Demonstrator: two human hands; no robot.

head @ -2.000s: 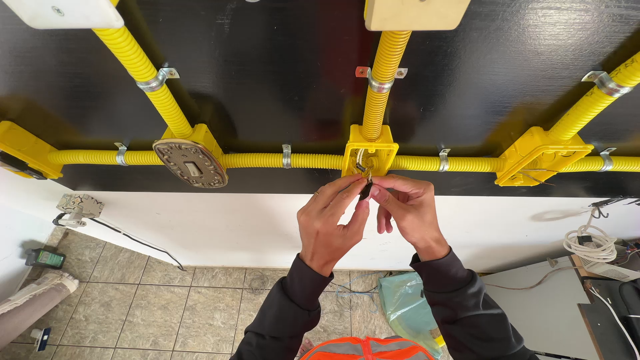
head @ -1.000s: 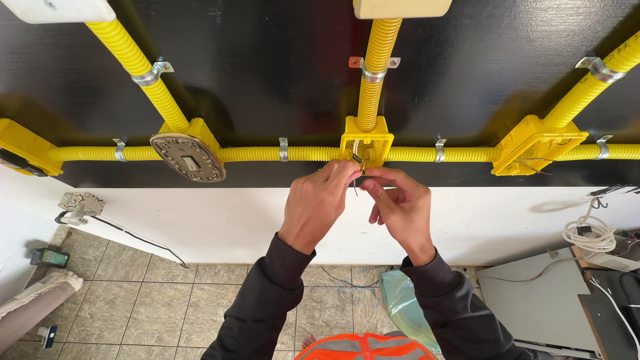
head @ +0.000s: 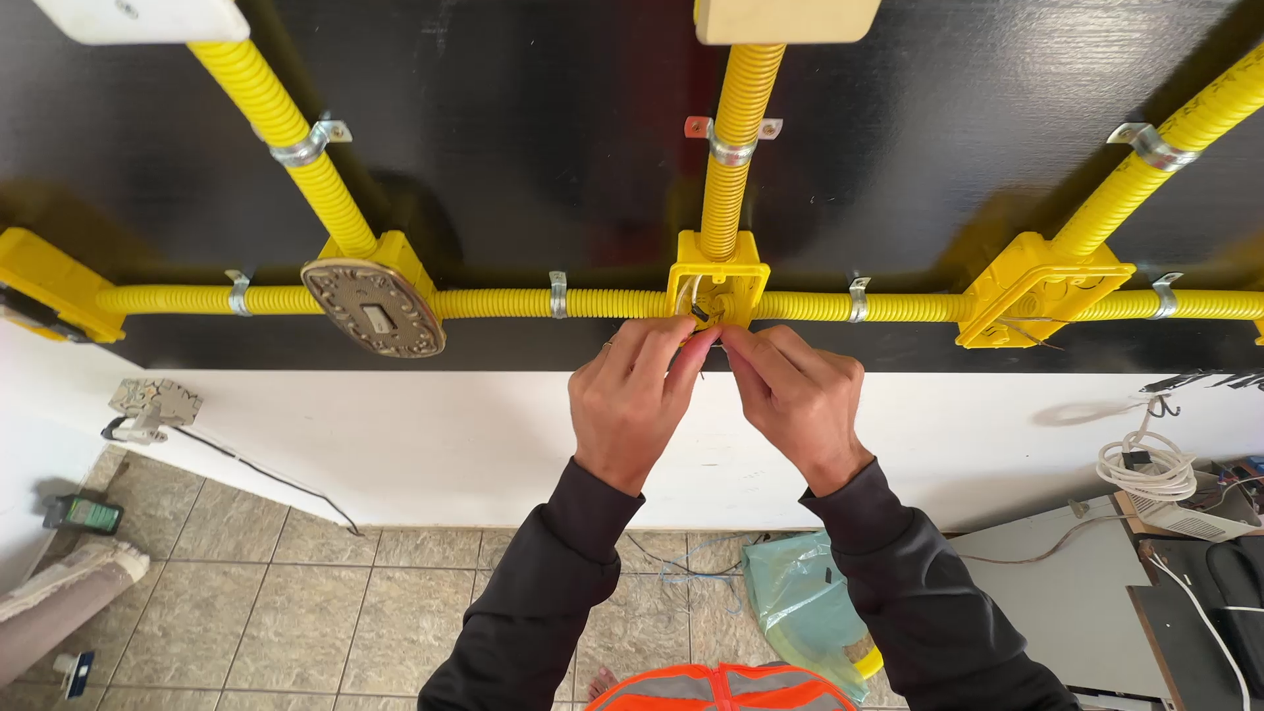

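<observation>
At the lower edge of the yellow electrical box [head: 718, 272] in the middle, my left hand [head: 632, 395] and my right hand [head: 800, 395] meet fingertip to fingertip. Both pinch thin electrical wires [head: 703, 314] that come out of this box; the fingers hide most of what they grip. White and dark wires show inside the box. A yellow corrugated conduit [head: 736, 128] enters it from above, and another yellow conduit [head: 592, 303] runs in from the left side.
An ornate bronze-coloured cover plate [head: 373, 308] sits on the box to the left. Bare wires stick out of an uncovered yellow box [head: 1042, 293] at right. Metal clamps [head: 733, 148] hold conduits to the black board [head: 553, 128]. Below are a green plastic bag [head: 805, 592] and coiled white cable [head: 1145, 464].
A black piece seen between my fingers two seconds ago no longer shows there. My hands stay at the middle box, with their fingertips now closer together.
</observation>
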